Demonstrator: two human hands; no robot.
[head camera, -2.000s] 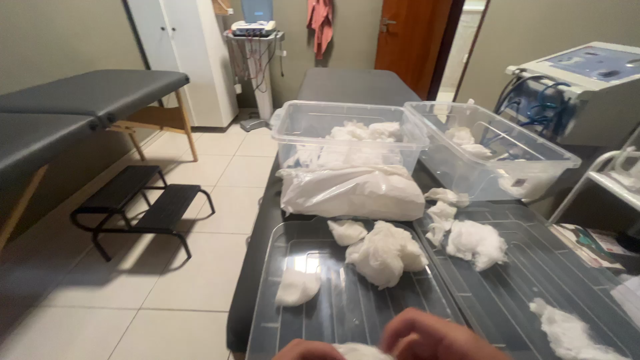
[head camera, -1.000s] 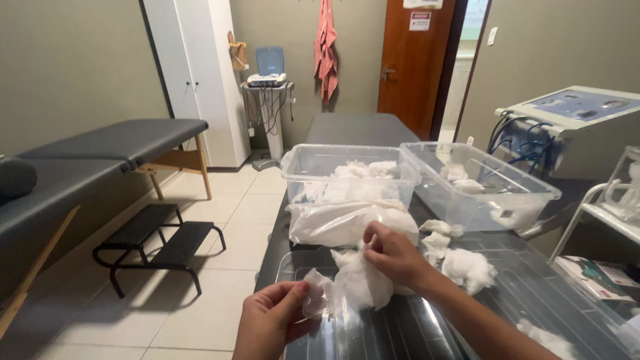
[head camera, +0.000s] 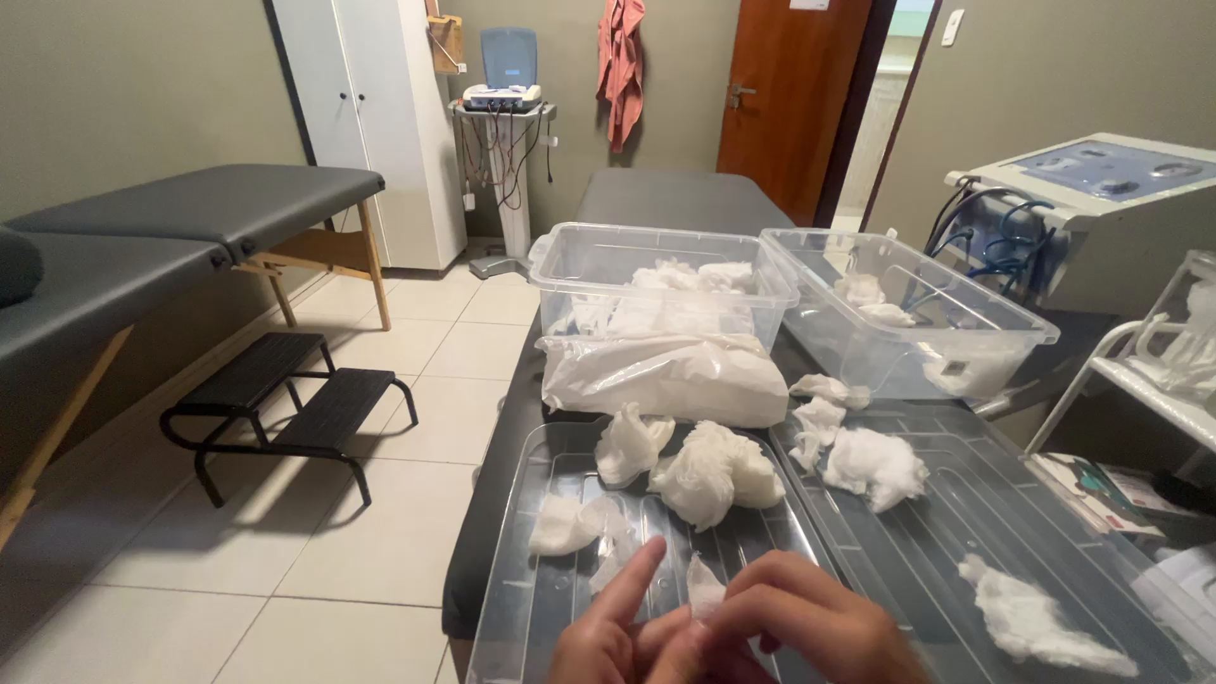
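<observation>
My left hand (head camera: 617, 627) and my right hand (head camera: 807, 617) meet at the bottom centre, over a clear plastic lid (head camera: 532, 608). A small thin white piece (head camera: 704, 587) is pinched in my right fingers, with my left fingertips close against it. My left index finger points away from the rest. On the lid lie a flat white piece (head camera: 565, 524), a crumpled white piece (head camera: 632, 445) and a larger bunched white wad (head camera: 712, 475). A second clear lid (head camera: 936, 570) at the right bears fluffy cotton (head camera: 876, 467) and a long cotton tuft (head camera: 1035, 622).
Behind the lids lie a white plastic-wrapped bundle (head camera: 665, 378) and two clear bins (head camera: 655, 237) (head camera: 912, 328) with white material, on a dark padded table (head camera: 684, 195). A black step stool (head camera: 332, 408) stands left on the floor. At right are a machine (head camera: 1102, 199) and a white cart (head camera: 1083, 399).
Both hands have drawn back toward the bottom edge. My right hand has left the wads by the wrapped bundle, where it was a second ago, and the hands have come together.
</observation>
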